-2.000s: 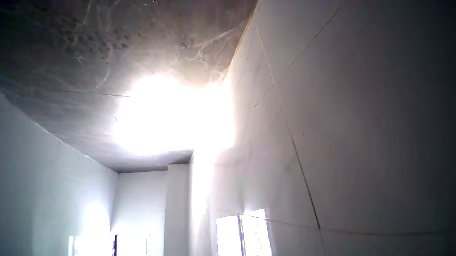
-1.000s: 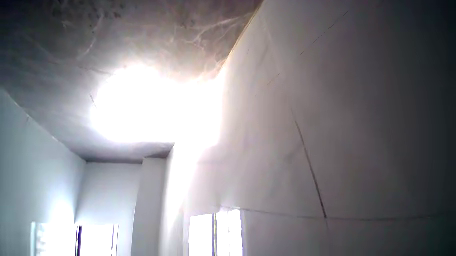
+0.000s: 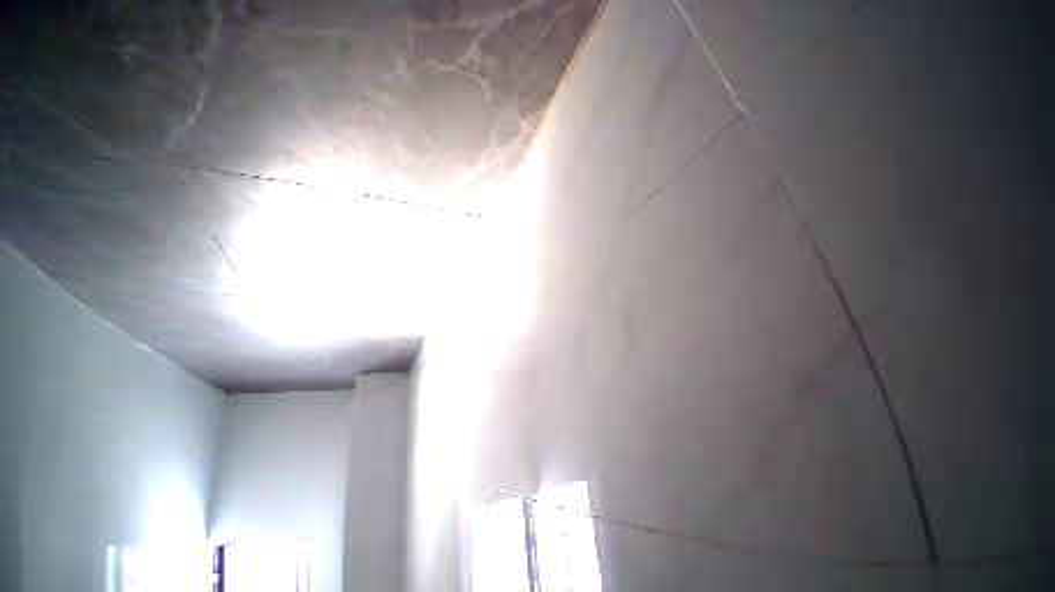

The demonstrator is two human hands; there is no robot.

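Note:
Neither of my hands is in view, and no held or worked thing shows. The camera faces up at the room. Nearest on the right is a pale grey wall [image 3: 717,347] with thin dark joint lines or cracks. Above is a grey-brown marbled ceiling [image 3: 324,81] with pale streaks. A strong white glare covers part of the ceiling and hides its surface there.
A bright window [image 3: 535,549] with a dark upright bar is low in the right wall. More bright openings [image 3: 266,567] show at the bottom left. A pale column [image 3: 380,463] stands by the far wall [image 3: 283,451]. A left wall [image 3: 93,393] runs towards it.
The view has shifted a little. Since one second ago, the windows and column sit further right and slightly lower, and the long dark wall line has moved right. No hand has appeared.

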